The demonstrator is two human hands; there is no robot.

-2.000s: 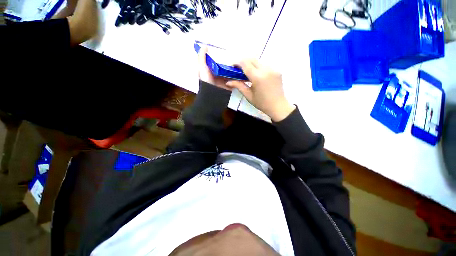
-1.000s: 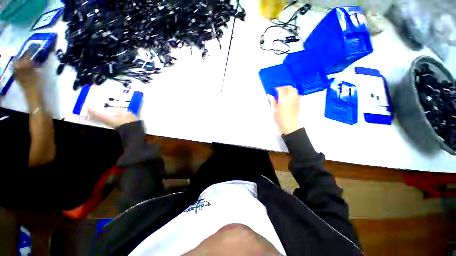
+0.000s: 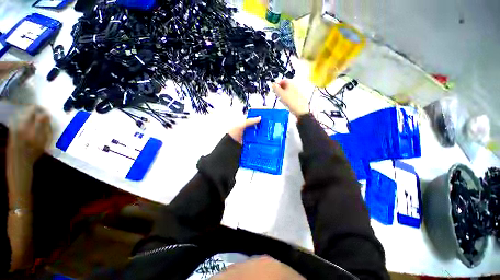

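My left hand (image 3: 244,129) holds an empty blue blister tray (image 3: 266,143) by its left edge, thumb on top, over the white table. My right hand (image 3: 291,97) is beyond the tray's upper right corner, fingertips at the right edge of the large black cable pile (image 3: 181,49). The fingertips are close together; whether they pinch a cable is too small to tell. A white-and-blue retail box (image 3: 112,145) with a printed cable picture lies flat to the left.
Stacked blue trays (image 3: 384,131) stand right, with a blue tray (image 3: 380,196) and box (image 3: 407,194) nearer me. A grey bucket (image 3: 441,213) of cables is far right. Loose cable (image 3: 334,104) and yellow tape rolls (image 3: 337,53) lie behind. Another person's arm (image 3: 24,180) is left.
My left hand has left the retail box and now holds the blue tray. My right hand has moved from the tray stack to the cable pile. The view has shifted.
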